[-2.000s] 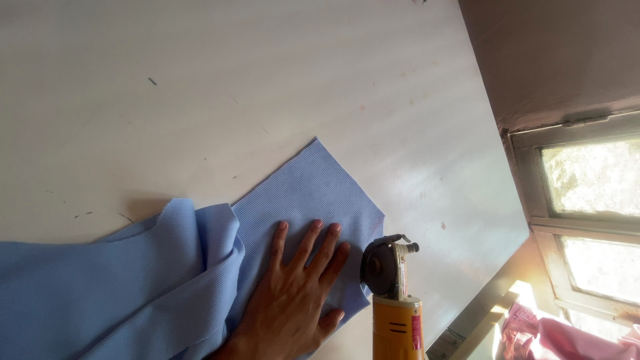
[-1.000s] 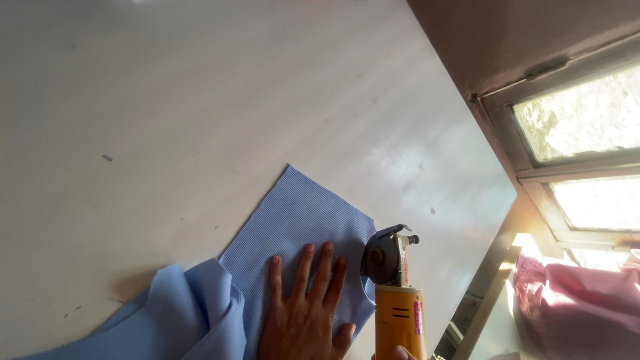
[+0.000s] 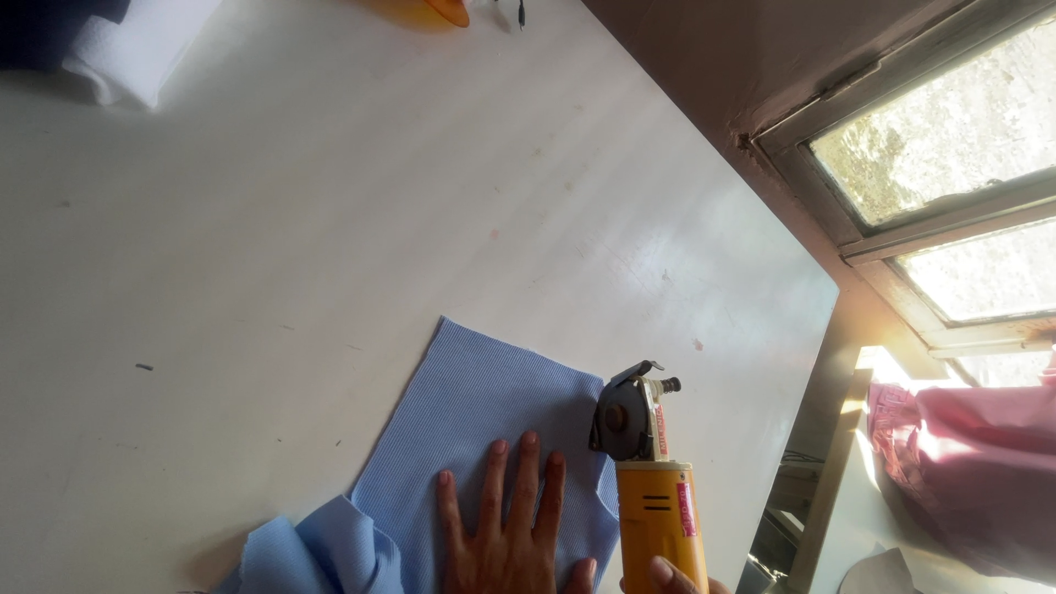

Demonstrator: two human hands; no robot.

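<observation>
My left hand (image 3: pixel 507 528) lies flat with spread fingers on a piece of blue ribbed fabric (image 3: pixel 478 388) at the bottom centre, on the white table. Only the fingertips of my right hand (image 3: pixel 672 577) show at the bottom edge, wrapped round the yellow body of an electric rotary fabric cutter (image 3: pixel 656 503). The cutter's round blade head is at the right edge of the fabric, beside my left hand. A bunched fold of the blue fabric (image 3: pixel 322 549) lies to the left.
White and dark cloth (image 3: pixel 136 54) lies at the table's far left corner. An orange object (image 3: pixel 450 10) is at the top edge. The table edge (image 3: pixel 709 136) runs along a wall and window (image 3: pixel 924 124). Pink fabric (image 3: pixel 965 462) rests on a surface at the right.
The view has shifted, bringing the far cloth and orange object in. The cutter stays at the fabric's right edge, and the fabric sits turned differently in the view.
</observation>
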